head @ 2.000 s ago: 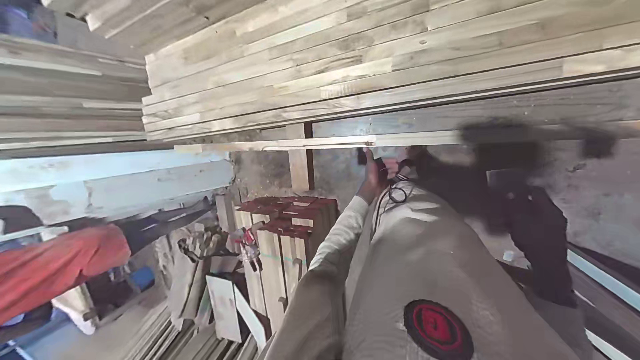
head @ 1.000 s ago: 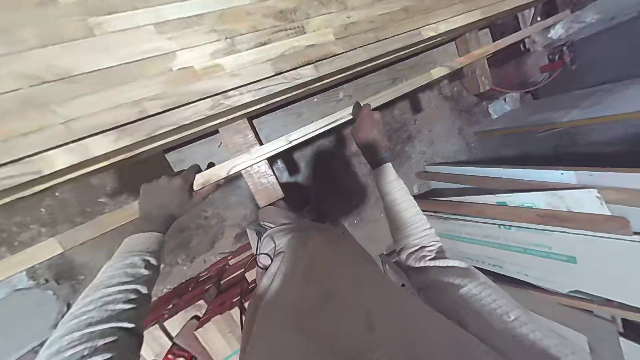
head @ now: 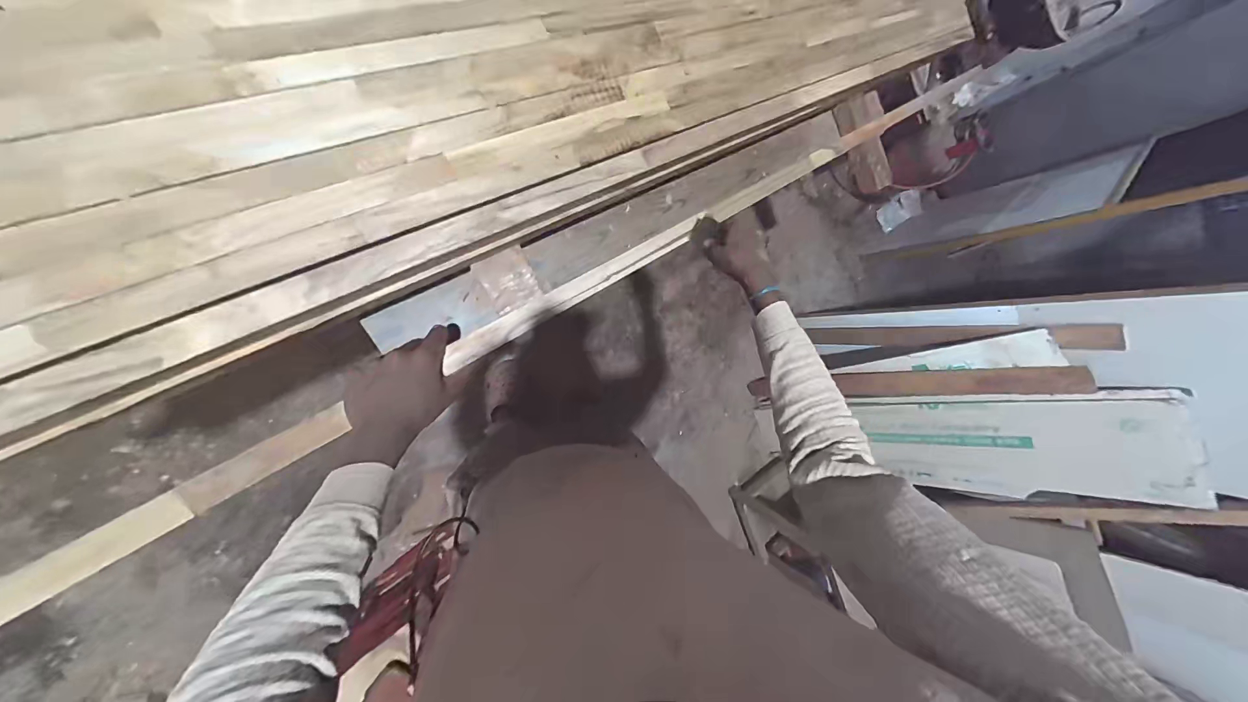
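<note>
A long thin wooden strip (head: pixel 624 261) runs diagonally from the lower left to the upper right, in front of the stack of wooden boards (head: pixel 409 185). My left hand (head: pixel 398 392) grips the strip left of centre, thumb pointing up along it. Farther right, my right hand (head: pixel 733 252) has its fingers closed around the same strip, a blue band at its wrist. Under the strip, between my hands, a short wooden crosspiece (head: pixel 509 281) juts out from beneath the stack.
Sheets and boards (head: pixel 1033 439), some white with green print, lie at the right. A second crosspiece (head: pixel 864 141) supports the stack farther up. Red clamps or metal parts (head: pixel 400 595) are low at the left beside my leg. Concrete floor (head: pixel 673 351) shows below the strip.
The view has swung and shifted since two seconds ago. Both hands were on the strip one second ago and still are; only one hand plainly showed at it before that.
</note>
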